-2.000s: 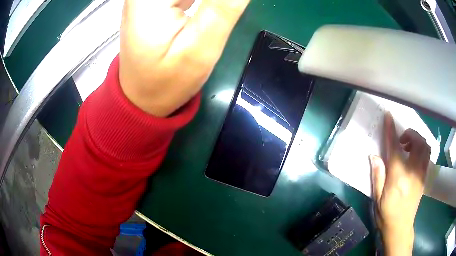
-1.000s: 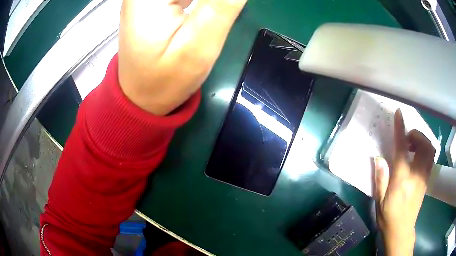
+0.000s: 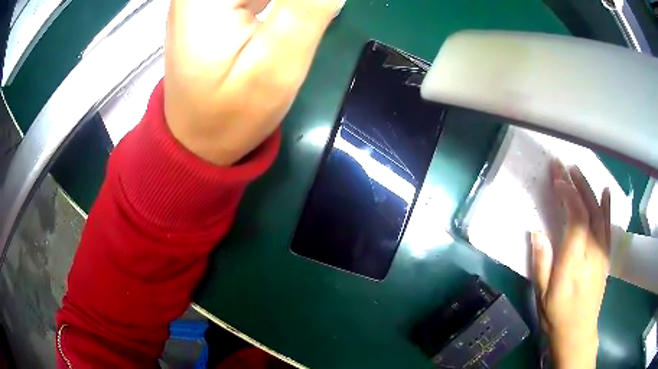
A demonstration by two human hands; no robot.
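A white lamp base [image 3: 505,205] lies at the right. My right hand [image 3: 573,252] rests on it with fingers extended and slightly apart, holding nothing visible. The pale lamp head [image 3: 534,79] hangs above the base and hides its upper edge. My left hand [image 3: 234,79], in a red sleeve, is raised at the upper left. The frame's top edge cuts off its fingers, so what it holds, if anything, is hidden. A black smartphone [image 3: 368,166] lies flat between my hands, its screen reflecting light.
A dark block of circuit boards [image 3: 483,335] sits below the base. A silver-grey lamp bar [image 3: 54,137] curves along the left side. The green mat [image 3: 252,303] ends in a pale edge at the lower left. A metal tool-like item [image 3: 624,21] is at the top right.
My right hand's extended index finger has come down beside the other fingers, which have straightened out over the base. My left hand has barely shifted. The view has moved slightly.
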